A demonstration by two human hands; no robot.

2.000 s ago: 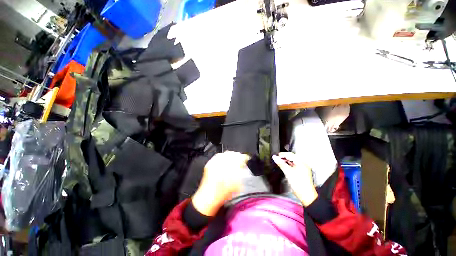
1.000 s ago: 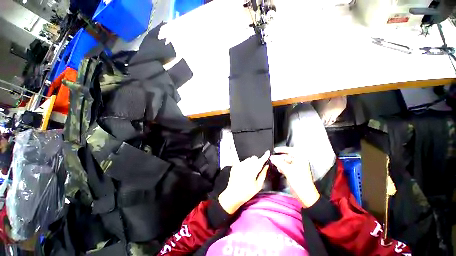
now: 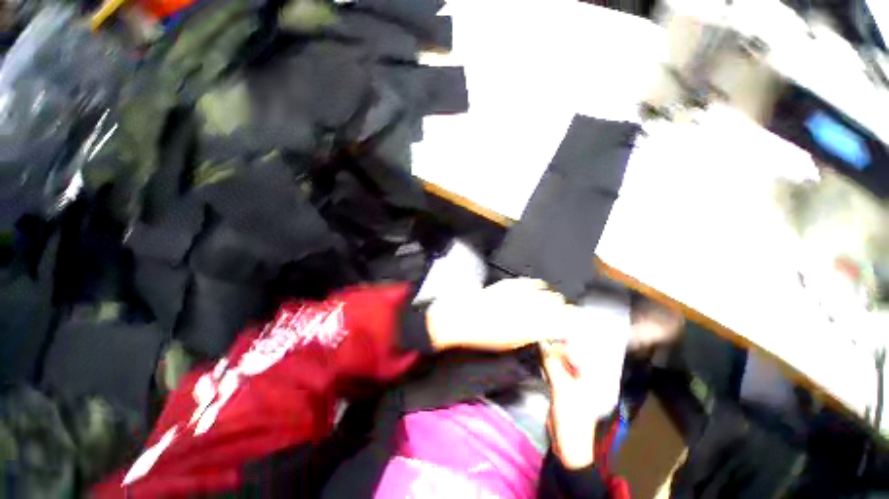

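A long black fabric panel (image 3: 575, 200) lies across the brown table edge, its far end near the blurred needle area and its near end hanging to my lap. My left hand (image 3: 502, 314) is at the panel's lower end, stretched across from the left and blurred. My right hand (image 3: 575, 400) is just below and right of it, over my lap, also blurred. The two hands are close together. Their fingers and whatever they may grip cannot be made out.
A large heap of black and camouflage pieces (image 3: 263, 214) fills the left. A shiny clear plastic bag (image 3: 49, 117) is at the upper left. The white table (image 3: 517, 107) and the machine's lit display (image 3: 836, 139) are at the right. A brown cardboard box (image 3: 651, 448) is below the table.
The view has swung and tilted, so the table edge now slopes down to the right. The left forearm reaches further across the lap. The machine display has come into view.
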